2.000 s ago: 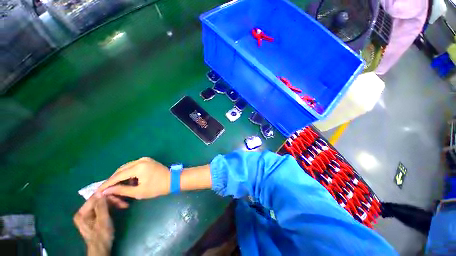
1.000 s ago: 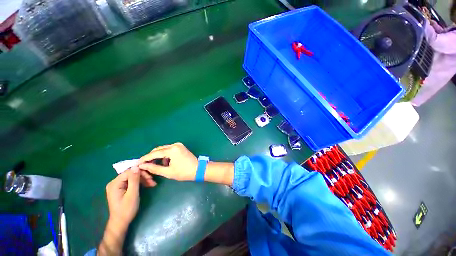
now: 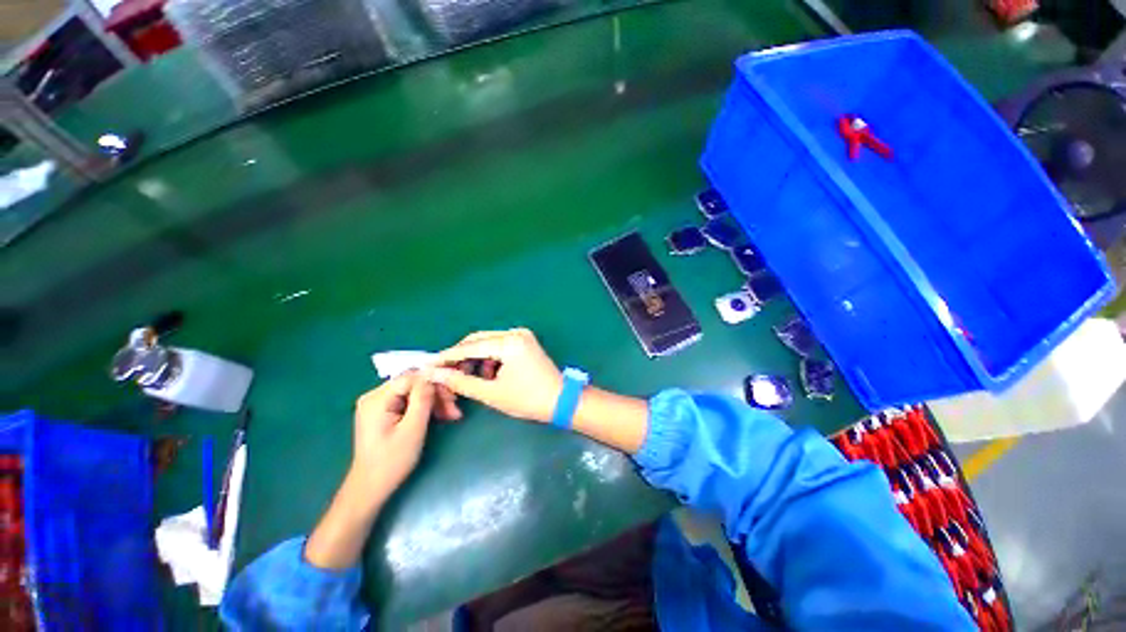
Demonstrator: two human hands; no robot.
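My left hand [image 3: 393, 426] and my right hand [image 3: 506, 377] meet at the fingertips above the bench, left of centre. A small white wiping cloth [image 3: 398, 362] is pinched at the fingertips and sticks out to the left. A small dark patch shows between the fingers of my right hand; I cannot tell if it is a watch body or a gap. Any piece between the fingertips is hidden. A smartphone [image 3: 645, 294] lies right of my hands. Several dark watch bodies [image 3: 687, 240] and a silver one [image 3: 737, 306] lie beside the right bin.
A blue bin [image 3: 852, 266] with a red clamp [image 3: 863, 137] stands right. Black tray rows of red clamps [image 3: 938, 506] lie below it. A white bottle [image 3: 204, 380], blue stick [image 3: 209, 494], white papers [image 3: 185, 549] and another blue bin [image 3: 93, 519] are left. A fan [image 3: 1077, 154] stands far right.
The view has swung left, so bench things sit further right and the bottle and left bin now show. My hands stay together at the cloth with much the same grip.
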